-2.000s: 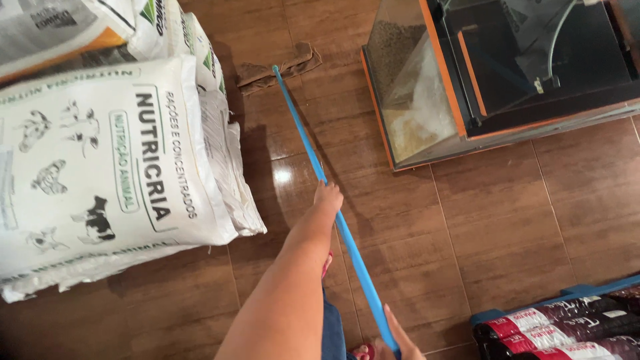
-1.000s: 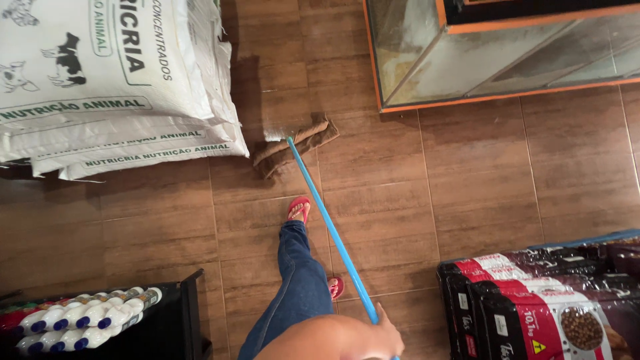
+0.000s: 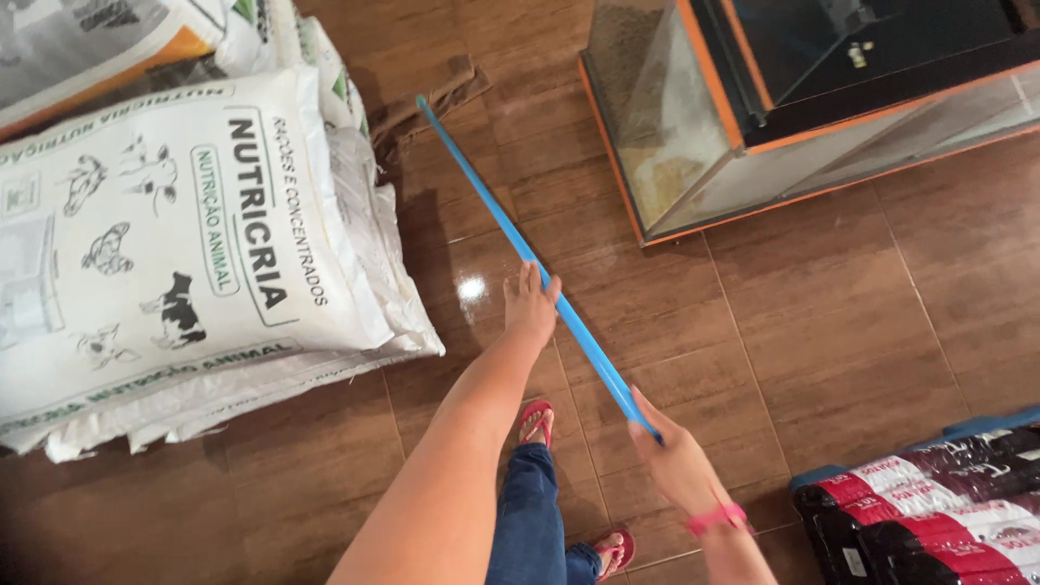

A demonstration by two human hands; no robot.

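Observation:
A long blue pole [image 3: 597, 351] slants across the view, from my hands up and left to a brown floor cloth [image 3: 443, 93] lying on the tiled floor. My left hand [image 3: 532, 305] grips the pole around its middle, fingers wrapped over it. Lower and to the right, my right hand [image 3: 670, 451] holds the pole near its upper end; a pink band circles that wrist. The cloth is bunched and creased around the pole's far end, close to the feed sacks. What joins pole and cloth is not clearly visible.
White woven feed sacks [image 3: 276, 325] are stacked on the left. A glass tank with orange edging [image 3: 691, 187] stands at upper right. Plastic-wrapped bags [image 3: 910, 496] lie on a blue base at lower right. My feet in red flip-flops [image 3: 536, 422] are below.
The cloth and pole end have moved away from my feet, up beside the sacks, since one second ago. My left hand now shows on the pole's middle. The view has shifted.

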